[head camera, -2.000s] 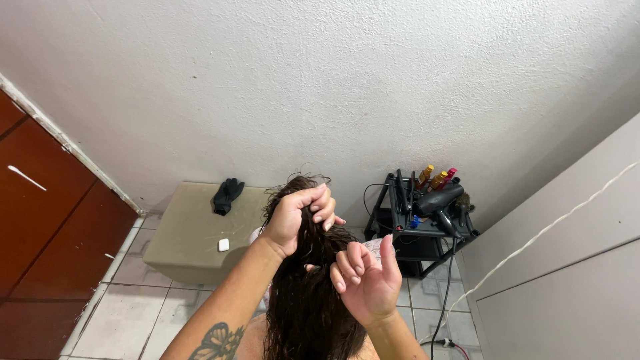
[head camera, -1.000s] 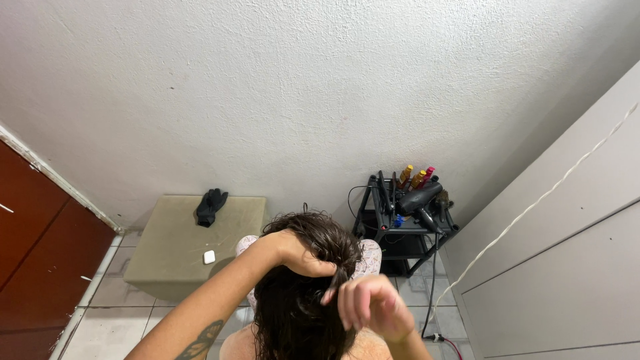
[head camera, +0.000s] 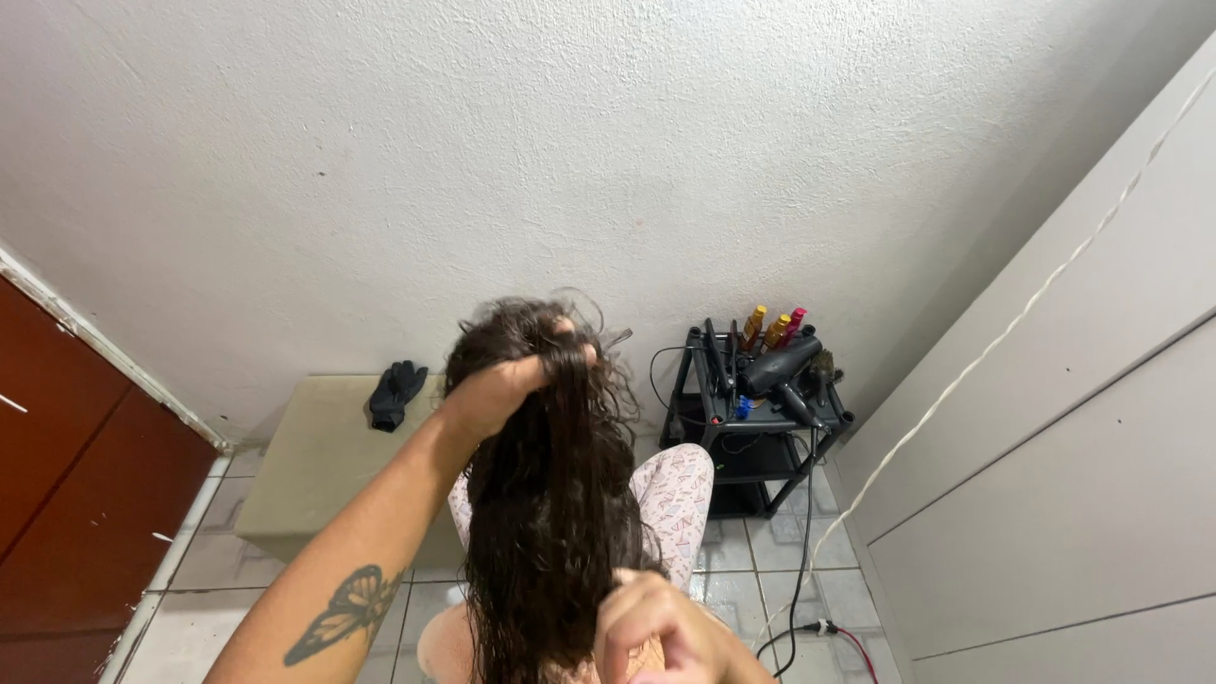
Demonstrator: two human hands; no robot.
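Observation:
Long, dark, wet-looking hair (head camera: pixel 541 503) hangs down the back of a seated person, whose patterned light trousers (head camera: pixel 676 489) show at the right. My left hand (head camera: pixel 508 385) is at the top of the head, its fingers closed around a lifted section of hair that falls over them. Lower down, beside the hair's right edge, my right hand (head camera: pixel 655 622) has its fingers curled; whether strands lie between them cannot be told. The person's face is hidden.
A padded beige bench (head camera: pixel 313 456) holds black gloves (head camera: pixel 395 391). On the right, a black cart (head camera: pixel 750 423) carries a hair dryer (head camera: pixel 784 366), several bottles (head camera: pixel 774 330) and brushes. Cords (head camera: pixel 809 532) run down to the tiled floor. A white twisted cord (head camera: pixel 1035 294) hangs before grey panels.
My left hand has closed on a section of hair at the crown. My right hand, near the gathered hair a second ago, is now lower. The small white case on the bench is out of sight.

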